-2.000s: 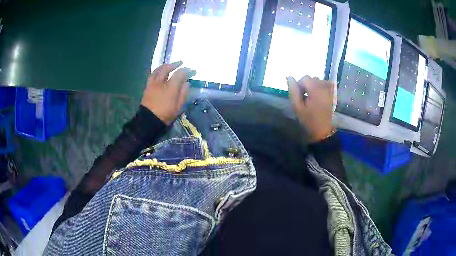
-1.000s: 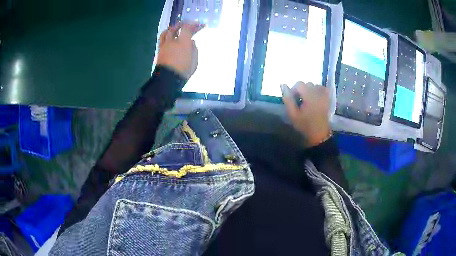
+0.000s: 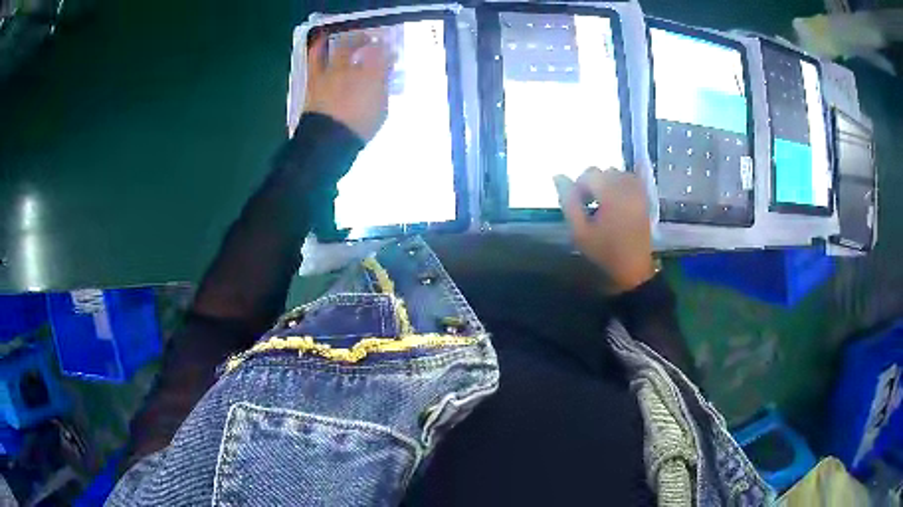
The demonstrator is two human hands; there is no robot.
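Observation:
Several tablets lie in a row on whitish foam sleeves. The leftmost tablet has a bright white screen with a grey key grid at its top. My left hand is over that grid, holding nothing; its fingertips are blurred. The second tablet shows a white screen with a grey keypad. My right hand is at its lower right edge, fingers curled, thumb towards the screen, holding nothing. The third tablet and the fourth tablet show grey keypads with teal and white areas.
A dark tablet lies at the right end of the row. The dark-green bench extends left. Blue bins stand below, one at the left and one under the row. A blue stool is at the lower right.
My left hand has moved from the leftmost tablet's lower edge up to its top keypad. My right hand has stayed near the second tablet's lower edge. The view has shifted, showing the tablets' top edges.

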